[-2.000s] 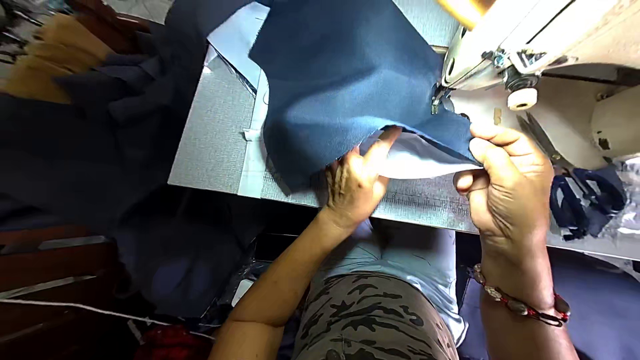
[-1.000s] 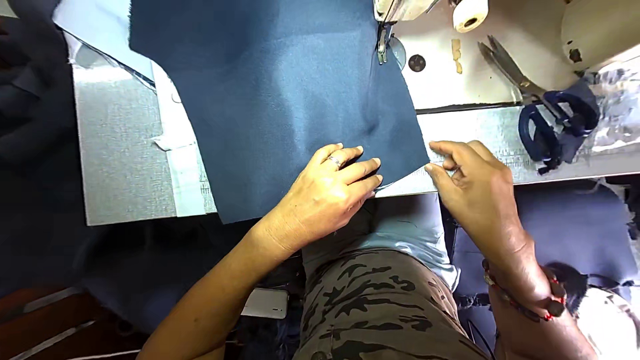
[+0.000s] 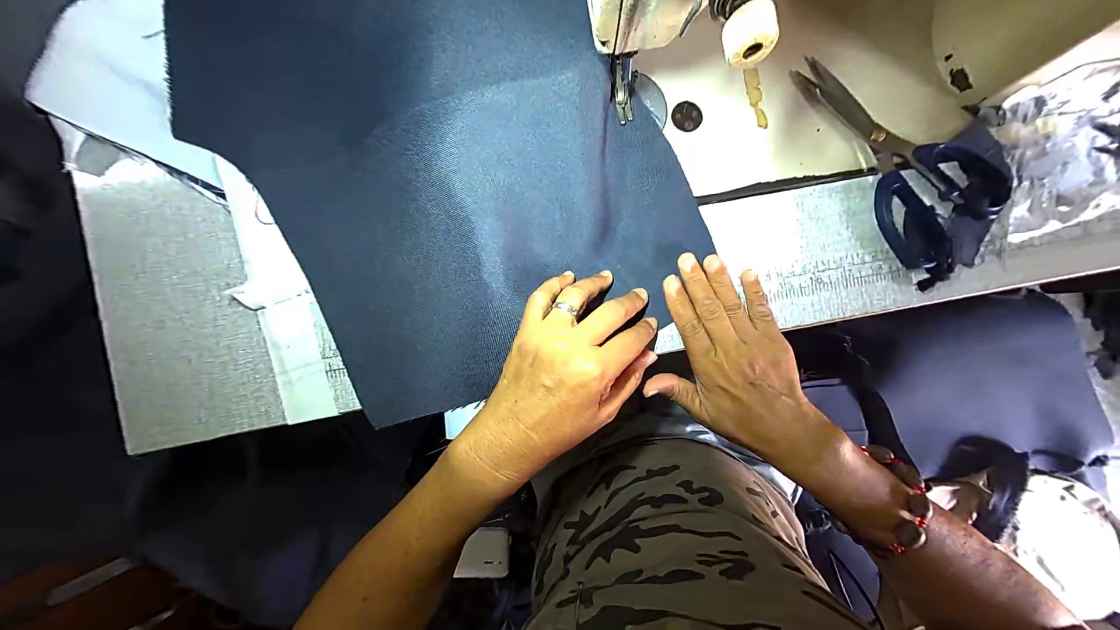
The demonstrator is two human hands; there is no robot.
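Note:
A piece of dark blue fabric (image 3: 420, 192) lies over the sewing table, its right edge beside the presser foot (image 3: 622, 92) of a sewing machine (image 3: 643, 22). My left hand (image 3: 569, 367), a ring on one finger, rests with curled fingertips on the fabric's lower part near the table's front edge. Whether those fingers pinch any cloth cannot be told. My right hand (image 3: 735, 359) lies flat, fingers spread, at the fabric's lower right corner, holding nothing. White cloth (image 3: 271, 289) shows at the fabric's left side.
Scissors (image 3: 879, 136) with dark wrapped handles lie right of the machine's needle area, beside a clear plastic bag (image 3: 1063, 149). A printed ruler scale (image 3: 840, 284) runs along the table's front edge. More dark fabric (image 3: 971, 376) hangs or lies below right.
The blue fabric's lower edge, lifted two seconds ago with white cloth visible beneath, now lies down. My right hand has gone from pinching the corner to flat with spread fingers. The view has shifted.

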